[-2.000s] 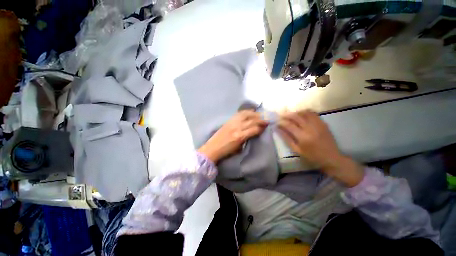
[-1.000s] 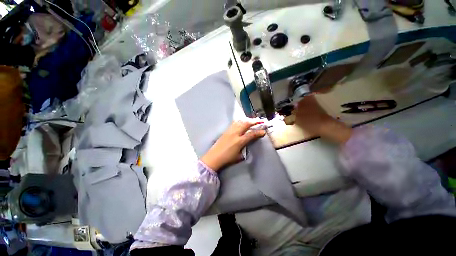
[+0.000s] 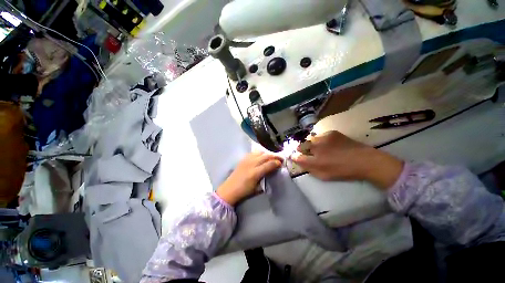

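Note:
A grey garment panel [image 3: 218,141] lies on the white table and reaches under the sewing machine's needle area, its lower part folded and running to the table's front edge. My left hand [image 3: 249,176] lies on the panel just left of the needle, fingertips pressing the cloth. My right hand [image 3: 332,156] is at the right of the needle, fingers bent together at the cloth's edge; glare hides what its fingertips hold. The presser foot and needle [image 3: 290,146] are washed out by bright light. The cream-white machine head [image 3: 343,61] with a blue-green stripe stands above the hands.
Dark thread snips [image 3: 402,119] lie on the machine bed at right. A rumpled stack of grey cut panels [image 3: 124,232] is at the table's left. Clear plastic [image 3: 108,105] lies beyond it. A grey machine part with a round dark opening [image 3: 47,243] is at lower left.
My right hand has moved from beside the machine head down to the needle area. My left hand stays on the panel. The camera view has shifted, showing more of the machine's top.

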